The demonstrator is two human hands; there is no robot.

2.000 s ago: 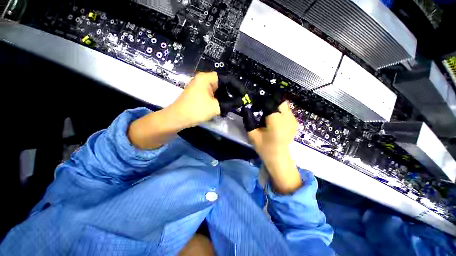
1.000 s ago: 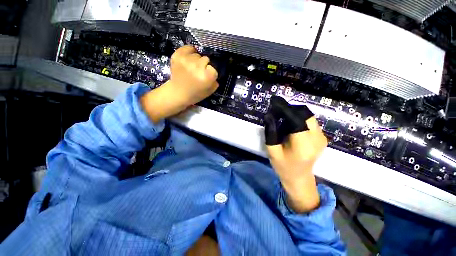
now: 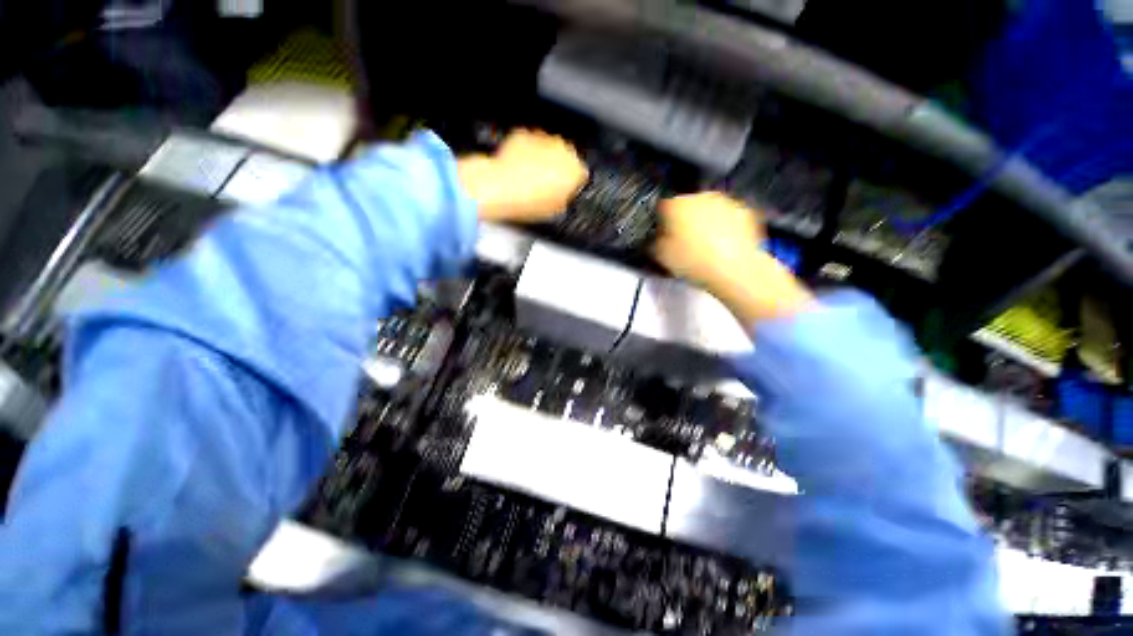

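The frame is blurred. Both arms reach over the boards to a black bin with a loose heap of small silver components (image 3: 615, 209). My left hand (image 3: 528, 174) is at the bin's left side, and my right hand (image 3: 714, 236) is at its right side. The fingertips blend into the dark bin, so whether they hold anything cannot be told. Nearer me lies the black circuit board (image 3: 559, 534), with a white-topped heat sink pair (image 3: 565, 466) on it. A second heat sink pair (image 3: 578, 283) lies closer to the bin.
A grey ridged block (image 3: 646, 93) stands behind the bin. Bright blue components (image 3: 783, 255) lie right of my right hand. Yellow components (image 3: 1029, 329) are farther right, others (image 3: 302, 60) at upper left. A grey rail (image 3: 857, 93) crosses above; blue material (image 3: 1056, 75) is at upper right.
Both hands have left the board's near edge and moved forward to the bin behind the boards. The view has shifted forward, now showing the shelf and bins.
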